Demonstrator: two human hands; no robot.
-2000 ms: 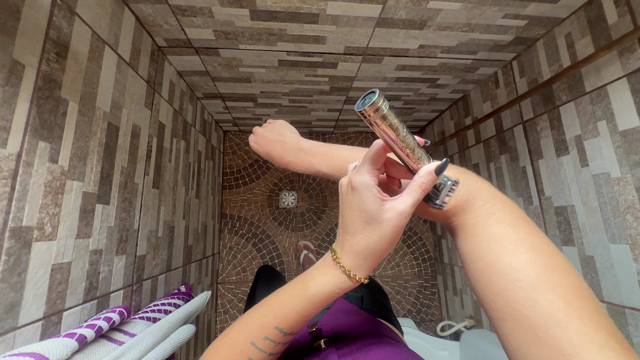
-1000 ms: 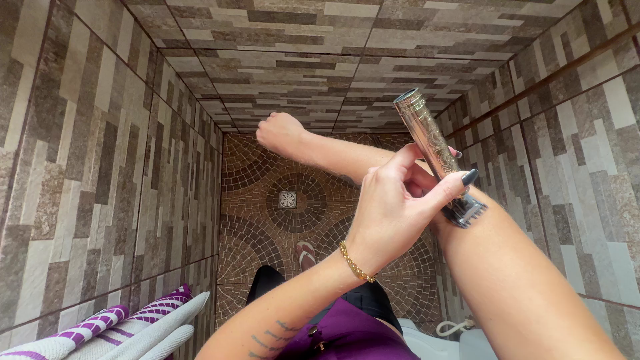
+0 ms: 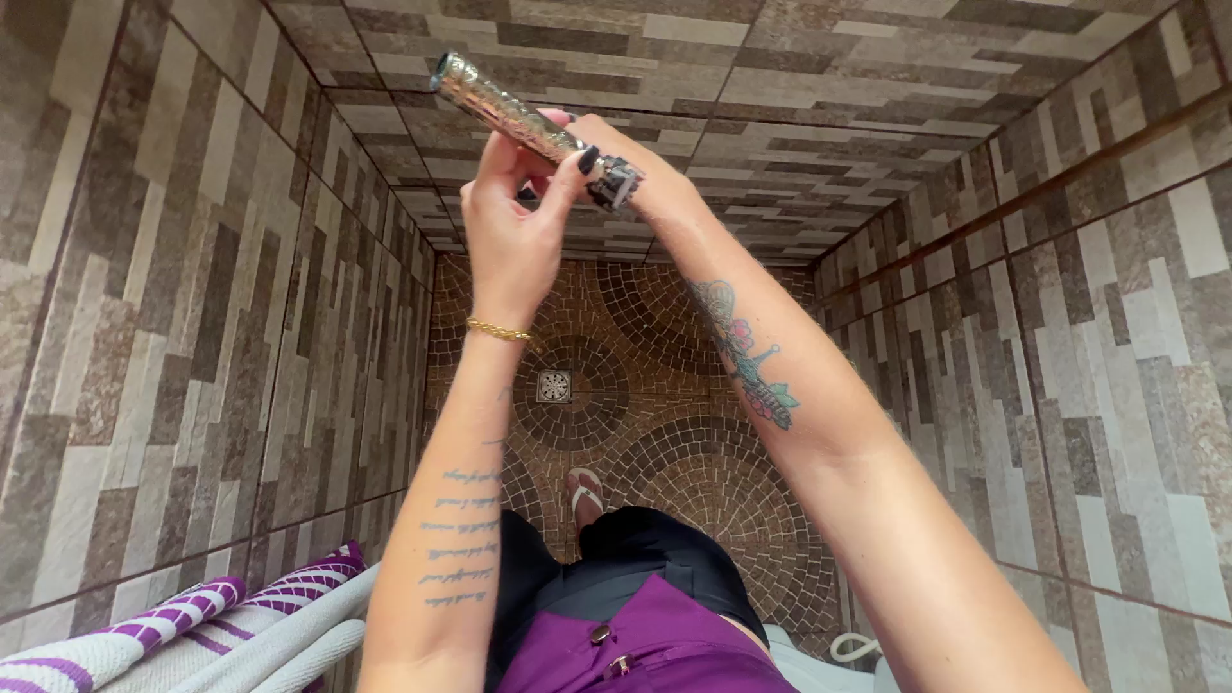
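My left hand (image 3: pixel 525 207), with dark nails and a gold bracelet (image 3: pixel 499 330) on its wrist, holds an ornate metallic cordless hair trimmer (image 3: pixel 515 120) between thumb and fingers. The trimmer's toothed head (image 3: pixel 614 181) rests against the back of my right wrist, and its round butt end points to the upper left. Raised beyond the trimmer is my right hand (image 3: pixel 611 140); its fingers are mostly hidden behind the trimmer and my left hand. A coloured tattoo (image 3: pixel 746 356) shows on my right forearm.
Tiled walls (image 3: pixel 173 289) stand close on the left, ahead and right. A square floor drain (image 3: pixel 553 386) is set in the patterned floor. White and purple textiles (image 3: pixel 135 626) hang at lower left. A foot in a flip-flop (image 3: pixel 585 493) and a white cord loop (image 3: pixel 855 647) show below.
The trimmer has moved from near my right elbow to my right wrist, its butt end now tilted left. My right arm has swung from across my front to reach forward, showing its tattoo.
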